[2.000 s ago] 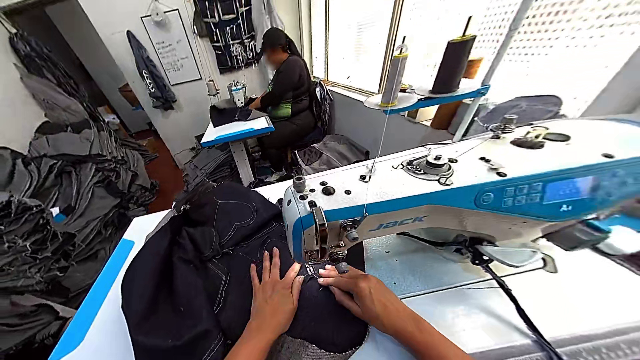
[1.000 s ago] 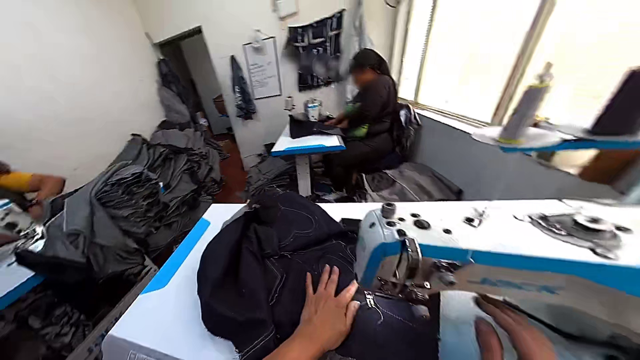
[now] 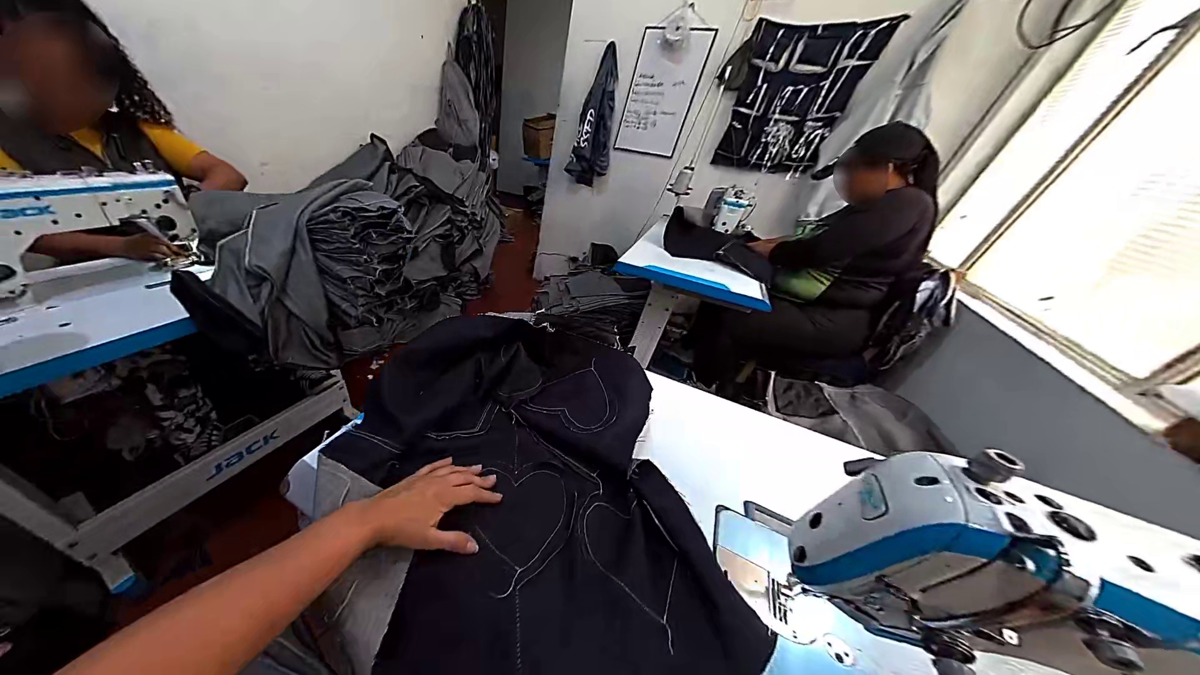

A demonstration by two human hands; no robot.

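Note:
My left hand (image 3: 436,506) lies flat on dark denim garment pieces (image 3: 525,525), its fingers spread. White stitching marks heart outlines and seams on the cloth, which lies bunched toward its far end. To the right stands the head of a Jack sewing machine (image 3: 900,534); its needle plate (image 3: 783,605) shows bare beside the cloth. Grey fabric (image 3: 361,562) shows under the dark denim at its left edge. My right hand is out of view.
A co-worker sews at a machine (image 3: 94,220) at left, beside a large heap of grey garments (image 3: 356,244). Another person sits at a white table (image 3: 694,262) ahead. Folded cloth (image 3: 591,300) lies on the floor between. A window (image 3: 1087,187) is at right.
The dark denim has come away from the needle area toward the left. My left hand has moved left with it, and my right hand has left the view. The view has swung left.

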